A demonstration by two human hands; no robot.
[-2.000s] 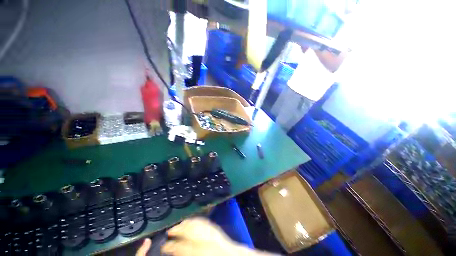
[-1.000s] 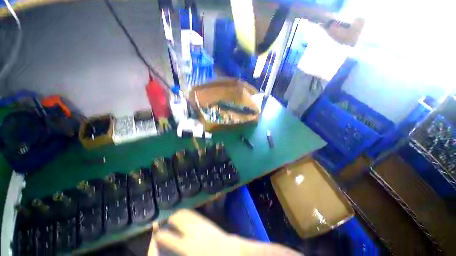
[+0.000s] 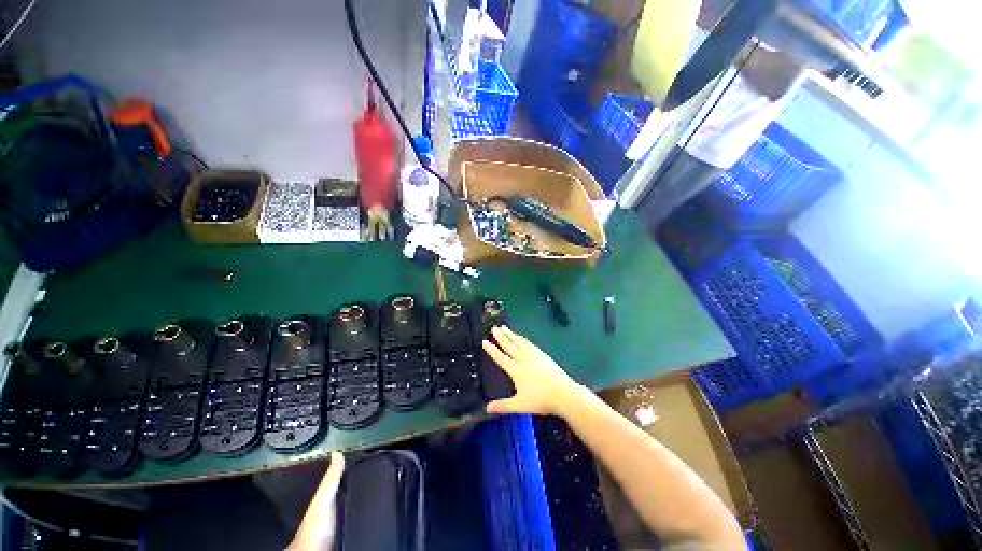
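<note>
Black housings (image 3: 296, 387) stand in a row along the bench's front edge, open side up, with brass collars at their far ends. My right hand (image 3: 528, 373) is at the row's right end, with fingers and thumb at the edges of a smooth black back cover (image 3: 495, 371) lying over the last housing. My left hand (image 3: 320, 514) is cut off by the bottom edge, its thumb along smooth black back covers (image 3: 377, 500) held below the bench edge. Its other fingers are hidden.
A parts carton (image 3: 587, 242) holds an electric screwdriver (image 3: 551, 221) and fittings. A small screw box (image 3: 224, 208), pale trays (image 3: 289, 208) and a red bottle (image 3: 376, 156) stand by the wall. Small black tools (image 3: 609, 314) lie right. A blue crate (image 3: 511, 484) and a brown carton (image 3: 689, 441) are below the edge.
My right hand has moved up from below the bench edge to the last housing, where a smooth cover now hides the studs. My left hand and its covers show more clearly. The view has shifted.
</note>
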